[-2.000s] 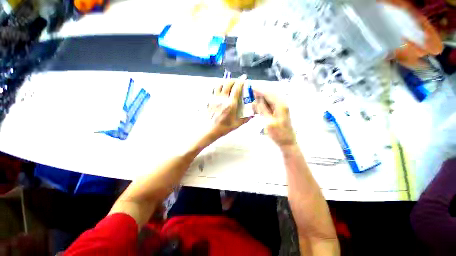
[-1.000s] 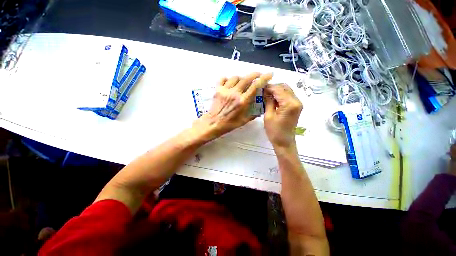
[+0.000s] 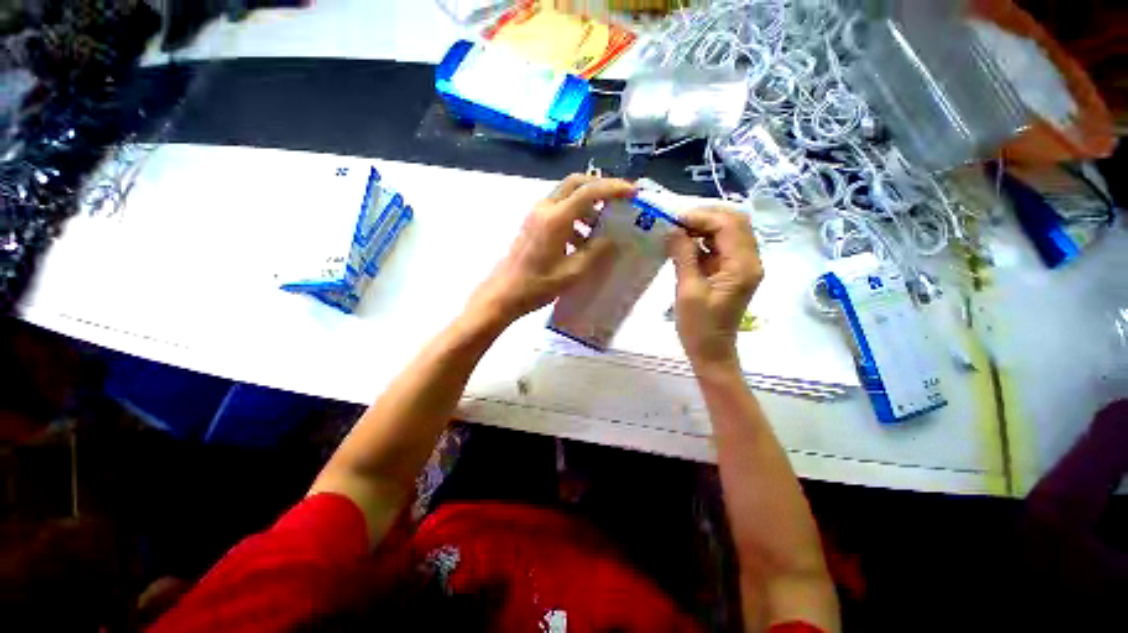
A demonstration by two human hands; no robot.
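Observation:
A slim white retail box (image 3: 615,275) with a blue top edge is held tilted above the white table (image 3: 458,266). My left hand (image 3: 553,241) grips its left side near the top, fingertips at the upper edge. My right hand (image 3: 717,275) pinches the blue-edged top end at its right corner. Whether anything small is between my right fingertips cannot be told. Several finished boxes (image 3: 371,237) with blue edges stand fanned at the left. Another white and blue box (image 3: 884,340) lies flat at the right.
Coiled white cables (image 3: 829,118) heap at the far right, with a clear plastic tray (image 3: 946,93) on them. A blue-and-white packet (image 3: 513,93) lies on the black strip (image 3: 272,105), by orange-yellow paper (image 3: 569,40). Flat sheets (image 3: 792,381) lie near the front edge. A purple sleeve (image 3: 1082,458) shows at right.
The held box was under my left hand, lying crosswise; now it is tilted up with its face showing. My left hand has shifted to its left side. The view has shifted slightly.

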